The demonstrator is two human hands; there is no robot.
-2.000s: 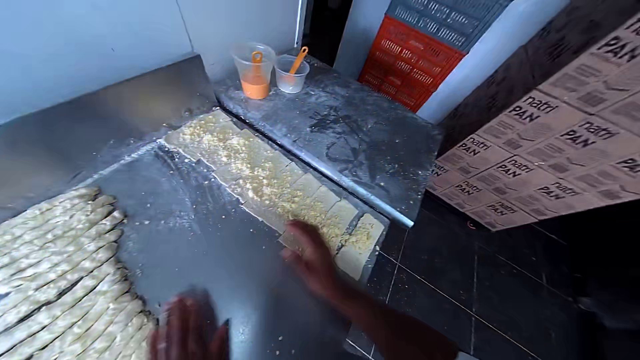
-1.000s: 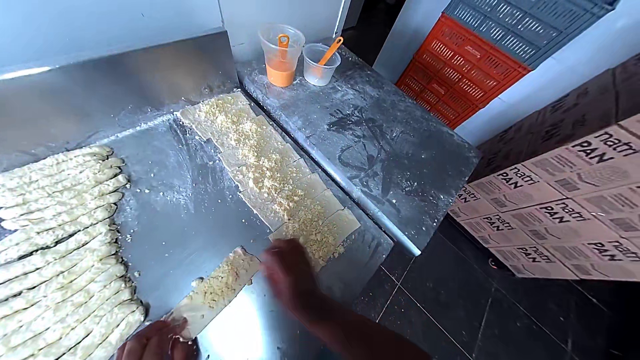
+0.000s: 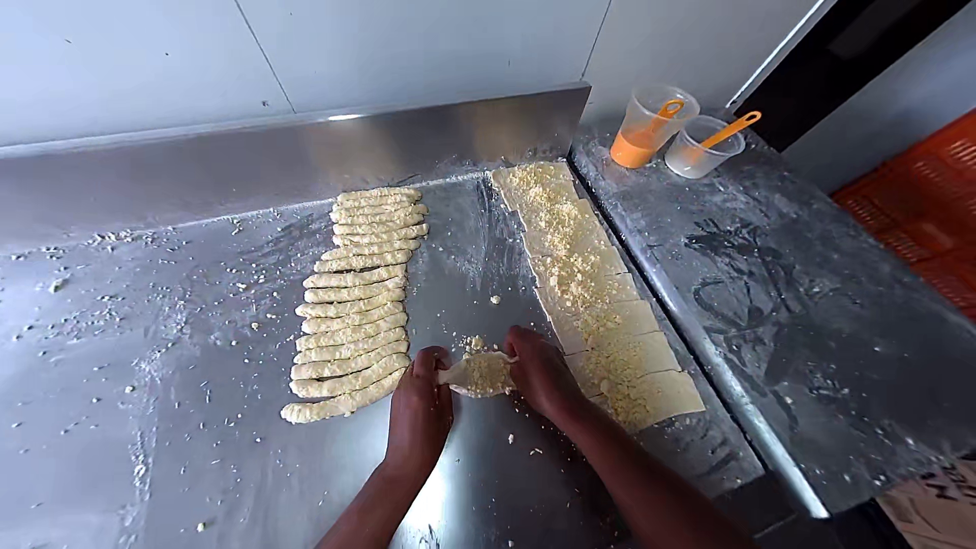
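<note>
Between my hands is a short strip of dough (image 3: pixel 482 375) with crumbled cheese-like filling on it. My left hand (image 3: pixel 424 400) pinches its left end, and my right hand (image 3: pixel 540 370) grips its right end. To the left lies a column of rolled dough sticks (image 3: pixel 351 305), coated in crumbs and set side by side. On the right, overlapping flat dough pieces (image 3: pixel 591 297) run toward the back corner, with crumbs along their middle. A few loose crumbs (image 3: pixel 474 343) sit just behind the held strip.
The steel table (image 3: pixel 206 442) is strewn with flour and crumbs, with a raised steel backsplash (image 3: pixel 320 156) behind. A floured dark side table (image 3: pixel 770 305) adjoins on the right. It bears a plastic cup of orange liquid (image 3: pixel 644 137) and a plastic tub (image 3: pixel 701 149), each with an orange utensil. A red crate (image 3: pixel 930 206) stands beyond.
A dough piece taken from the near end of the flat row in the earlier frame is now held between both hands, its ends gathered. The view has swung left.
</note>
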